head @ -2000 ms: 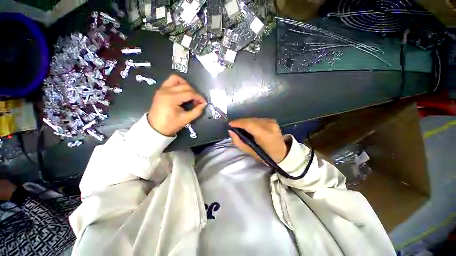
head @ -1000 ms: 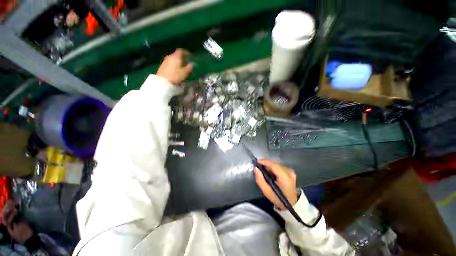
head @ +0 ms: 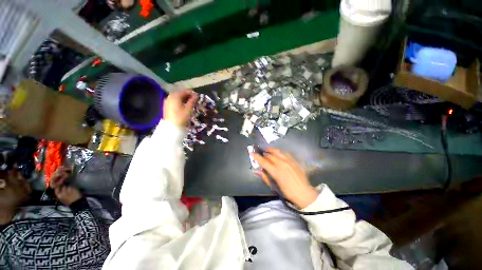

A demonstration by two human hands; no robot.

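My left hand [head: 179,107] is at the upper edge of the pile of small strip parts [head: 203,120], beside the purple-rimmed cylinder; its fingertips are blurred and I cannot tell if they hold a part. My right hand [head: 288,176] holds the black soldering iron [head: 274,185] under its palm, its cable running over the wrist; the tip is not clearly visible. A small silver-white board [head: 252,157] lies on the dark mat at the right fingertips. A dense pile of small boards [head: 275,100] lies beyond.
Purple-rimmed cylinder [head: 141,102] and yellow block [head: 111,137] stand left. Brown tape roll [head: 343,87], white tube [head: 359,31] and cardboard tray [head: 436,87] with a light-blue item are right. Green conveyor [head: 211,39] runs behind. Another person's hand [head: 66,190] is at lower left.
My left hand has gone from the work spot, past the conveyor side of the board pile, to the strip pile. A small board now lies at my right fingertips. The camera view has shifted.
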